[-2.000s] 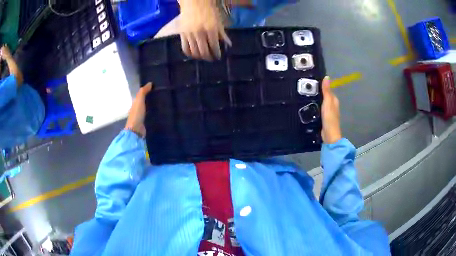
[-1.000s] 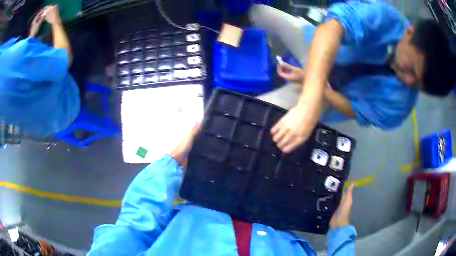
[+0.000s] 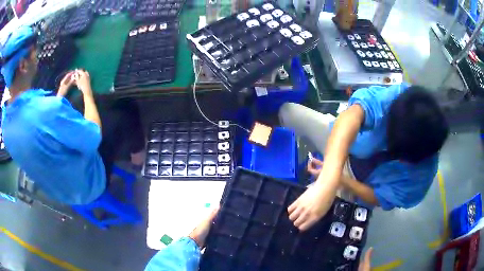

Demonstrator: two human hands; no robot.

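A black blister tray [image 3: 249, 217] is held tilted low in front of me, its near edge cut off by the picture's bottom. A few white-faced housings [image 3: 337, 229] sit in its pockets at the right end; the other pockets look bare. My left hand [image 3: 204, 227] grips the tray's left edge, its fingers partly hidden under it. My right hand [image 3: 366, 260] is at the tray's right edge, mostly cut off by the picture's bottom. Another person's hand [image 3: 310, 206] is over the tray's middle.
A seated person [image 3: 392, 132] leans in from the right. Another person [image 3: 53, 137] works at the green bench [image 3: 101, 58] at left. A part-filled tray [image 3: 186, 151] lies beyond a white board [image 3: 186, 204]. A blue bin [image 3: 271, 156] stands beside them. More trays lie on the benches.
My view has lifted, so the benches show and the tray sits lower. The tray has gone from level to slanting down rightward. The other person's hand stays over its pockets.
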